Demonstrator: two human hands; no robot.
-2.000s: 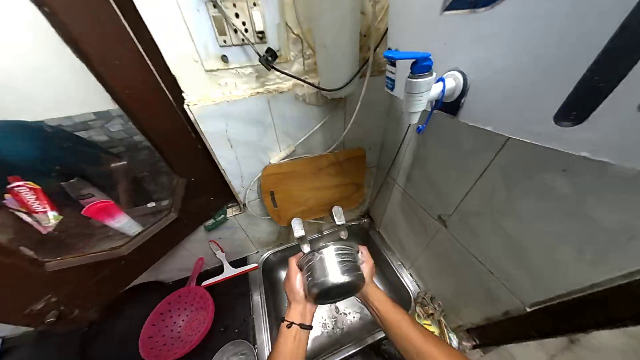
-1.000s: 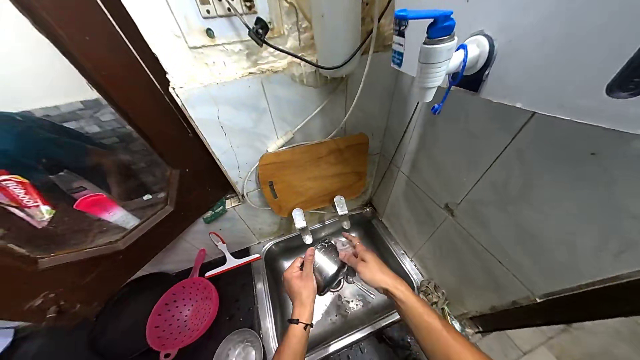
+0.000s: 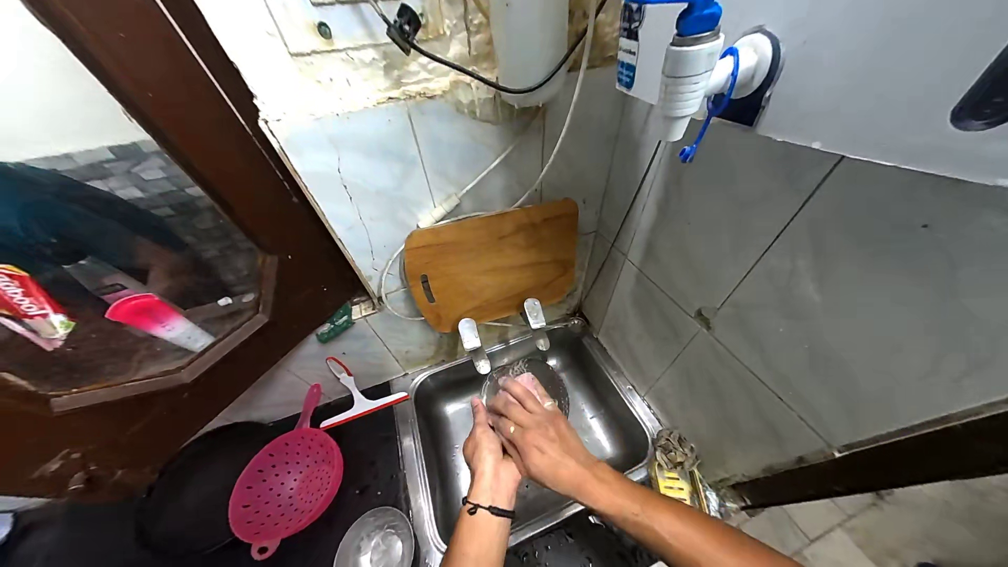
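Over the stainless steel sink (image 3: 610, 429), my left hand (image 3: 490, 457) grips the near left side of a round, soapy vessel (image 3: 555, 386), perhaps a lid or shallow bowl. My right hand (image 3: 531, 433) presses a pink sponge or cloth (image 3: 529, 383) against its surface, fingers spread over it. The two hands meet at the near edge of the vessel. A black cord bracelet circles my left wrist. Two taps, a left one (image 3: 474, 345) and a right one (image 3: 536, 323), stand behind the hands. Whether water runs is not plain.
Left of the sink lie a pink colander (image 3: 287, 484), a dark pan (image 3: 193, 488), a squeegee (image 3: 362, 403) and a clear bowl (image 3: 376, 542). A wooden cutting board (image 3: 496, 260) leans behind the taps. A yellow packet (image 3: 673, 484) and a scrubber (image 3: 675, 449) sit at right.
Two seconds ago both hands held up a steel pot; one second ago the left held a metal vessel tilted. Now the right hand lies on a vessel's round surface with something pink.
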